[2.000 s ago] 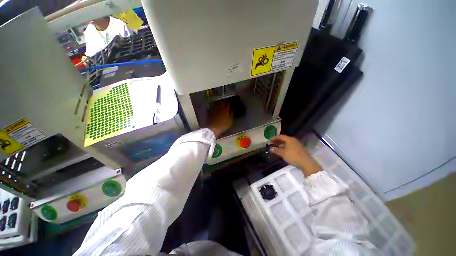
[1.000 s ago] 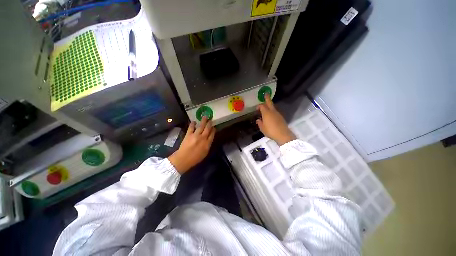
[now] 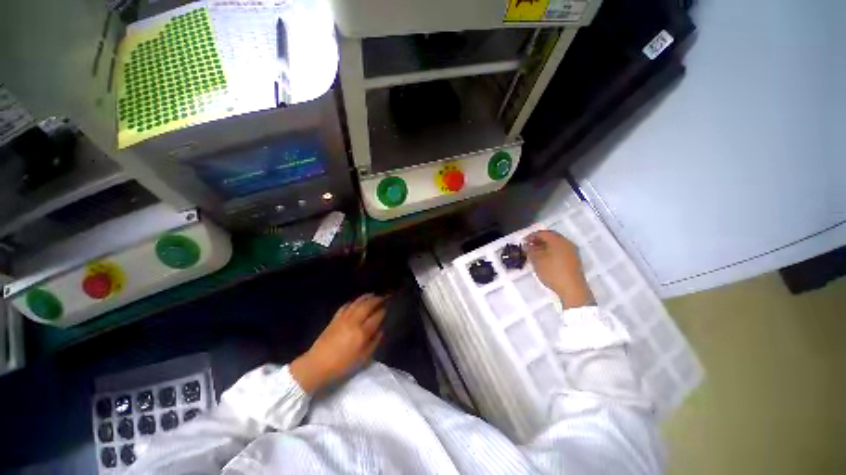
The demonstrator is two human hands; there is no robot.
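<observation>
Two small black rounded units sit in pockets at the near-left corner of the white blister tray (image 3: 547,348), one at the corner (image 3: 481,271) and one beside it (image 3: 513,256). My right hand (image 3: 557,263) is over the tray just right of the second unit, its fingertips near that unit; whether they touch it I cannot tell. My left hand (image 3: 348,339) is over my lap, fingers loosely spread, holding nothing visible. The right press tester (image 3: 436,181) has a pale crossbar across its bay and a dark block (image 3: 424,107) behind it.
A lap-side tray (image 3: 148,422) with several black units is at lower left. The left press tester's button panel (image 3: 121,283) is at left. A grey display box (image 3: 269,172) carries a green dot sheet (image 3: 176,74) and a pen (image 3: 282,60). A grey panel (image 3: 761,139) stands at right.
Both hands have left the green buttons: the right moved onto the tray, the left down to my lap. A second unit is now in the tray. The crossbar has come down in the right bay.
</observation>
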